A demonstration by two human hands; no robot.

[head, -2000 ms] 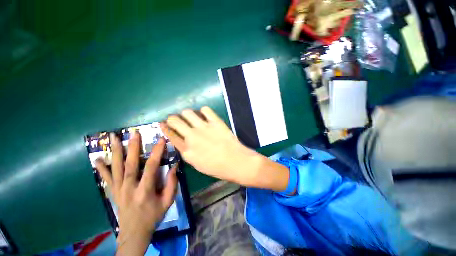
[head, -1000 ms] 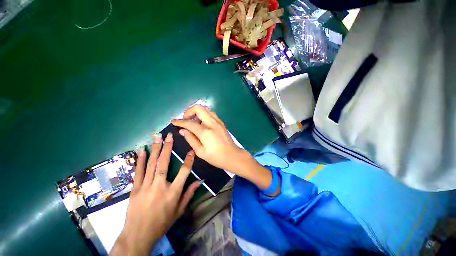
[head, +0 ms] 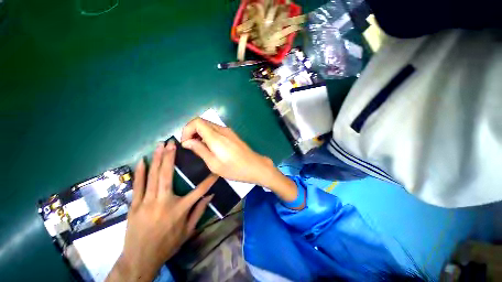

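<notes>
A white sheet with a black band (head: 194, 162) lies on the green mat in front of me. My left hand (head: 157, 212) is spread, with fingertips at the band's upper left corner and the thumb across the band. My right hand (head: 223, 151) is over the sheet, thumb and fingers pinched together at the upper part of the black band. I cannot tell if a piece is between them. A half-assembled tablet (head: 91, 201) with its circuit board and white battery showing lies at the left, partly hidden by my left hand.
A red tray (head: 238, 23) of curled tan strips stands at the top. A thin dark tool (head: 240, 64) lies below it. A second open tablet (head: 290, 99) is at the right, with clear plastic bags (head: 333, 47) behind. A person in a pale cap (head: 410, 115) fills the right side.
My hands have moved from the tablet to the banded sheet. In the last second my right hand has closed into a tighter pinch. The view has shifted.
</notes>
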